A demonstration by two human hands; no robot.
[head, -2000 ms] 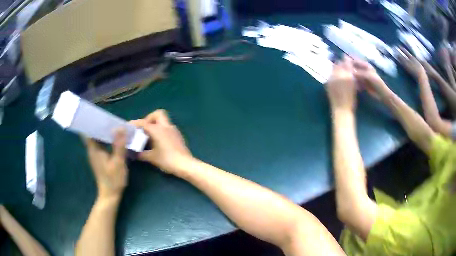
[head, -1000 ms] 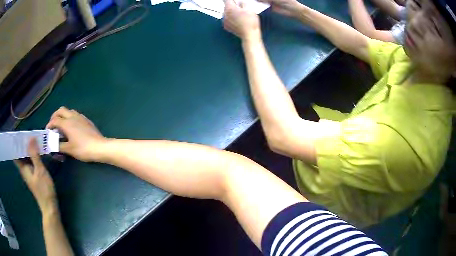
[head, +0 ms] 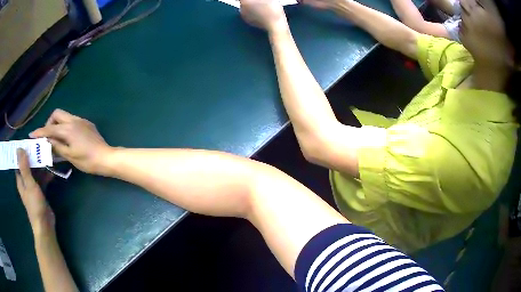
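A white carton [head: 25, 154] with dark printing lies in my hands at the left edge of the view, its far part cut off by the edge. My left hand [head: 31, 191] holds it from below, one finger across its printed face. My right hand [head: 74, 140] is at the carton's right end, fingers bent at its corner. A small white flap [head: 60, 172] with a dark edge sticks out below that end. What lies under my right fingers is hidden.
A neighbour in yellow-green [head: 434, 171] sits at the right, hands over white paper [head: 229, 2] at the top edge. A brown cable [head: 43, 102] and cardboard [head: 28, 25] are at upper left. A white item [head: 5, 262] lies at lower left.
The view has swung right, so my hands and the carton now sit at the left edge. Since one second ago, the small flap has come to stick out below the carton end.
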